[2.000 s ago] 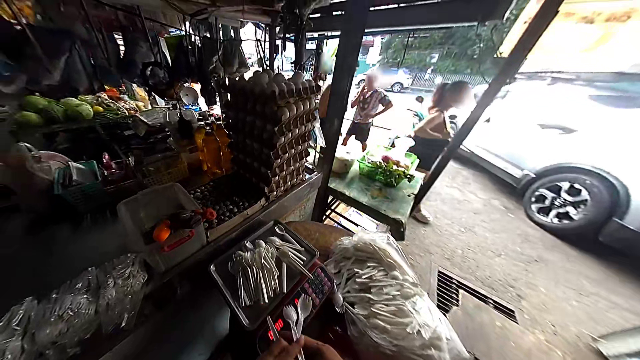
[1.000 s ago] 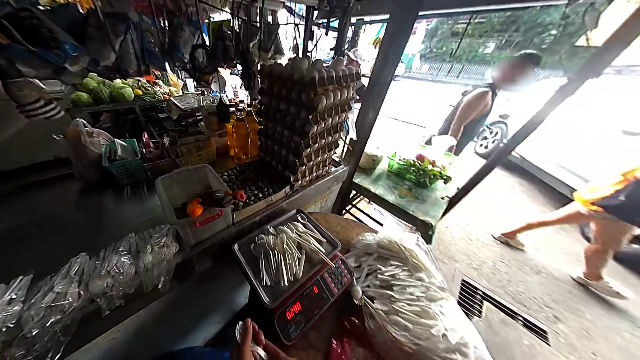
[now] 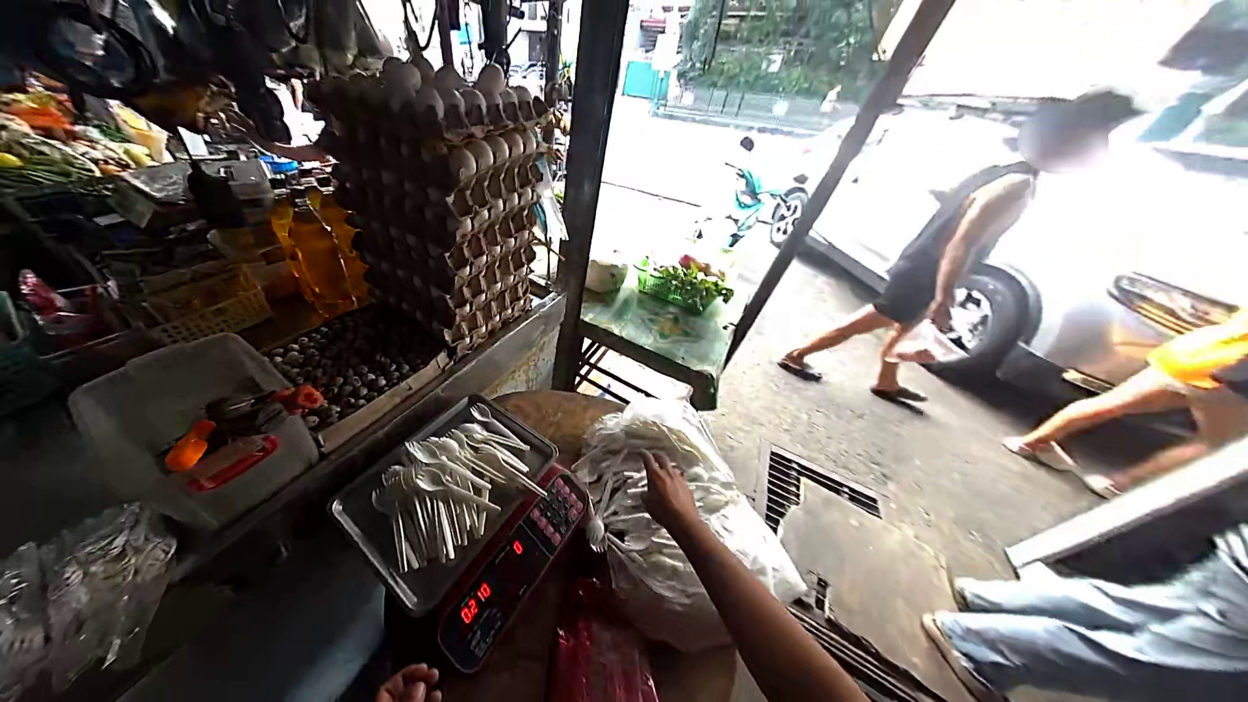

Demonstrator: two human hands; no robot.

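Observation:
My right hand (image 3: 669, 490) reaches over a large clear plastic bag (image 3: 682, 575) and touches the white plastic utensils heaped in its mouth; whether it grips any cannot be told. At the bottom edge my left hand (image 3: 409, 684) is partly cut off, fingers curled, below the red digital scale (image 3: 507, 570). On the scale's metal tray (image 3: 429, 595) lies a pile of white plastic spoons and forks (image 3: 439, 487). Its red display is lit. Beside the bag is a red plastic package (image 3: 603, 658), on the round wooden table (image 3: 551, 414).
Tall stacked egg trays (image 3: 487, 214) stand behind the scale, next to small speckled eggs (image 3: 366, 356). A translucent plastic bin (image 3: 234, 478) is at left, with bagged utensils (image 3: 88, 585) below it. A green-topped table (image 3: 663, 346) holds leafy vegetables. People walk past a parked vehicle at right.
My right hand has come over the bag of utensils. My left hand remains near the bottom edge. The scale's reading has changed slightly. Passers-by have moved, and the view has shifted.

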